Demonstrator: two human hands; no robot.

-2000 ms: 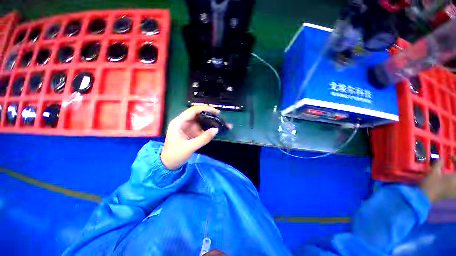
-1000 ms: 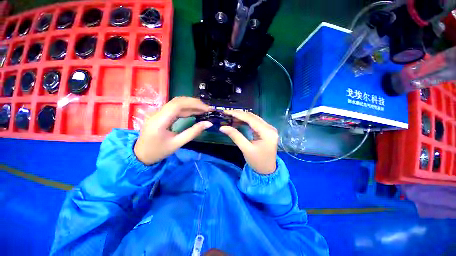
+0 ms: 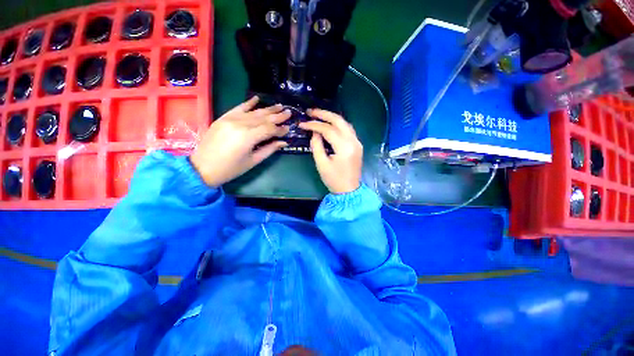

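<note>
The black press fixture point(image 3: 295, 69) stands upright on the green bench in front of me. A dark round watch case point(image 3: 295, 115) sits at the seat of its base, partly hidden by my fingers. My left hand point(image 3: 240, 139) reaches in from the left, its fingertips at the left side of the case. My right hand point(image 3: 335, 148) is at the right side, its fingertips on or close to the case. The dark case blends with the black fixture, so the exact contact is hard to tell.
A red-orange foam tray point(image 3: 104, 149) with black round units lies at the left. A blue box point(image 3: 469, 104) with white lettering stands at the right, with a clear hose and a clear cylinder point(image 3: 584, 82). Another red-orange tray point(image 3: 539, 201) is at the far right.
My right hand has come from the right tray to join my left at the case. Both hands and the case have moved forward from the fixture's front edge onto its base.
</note>
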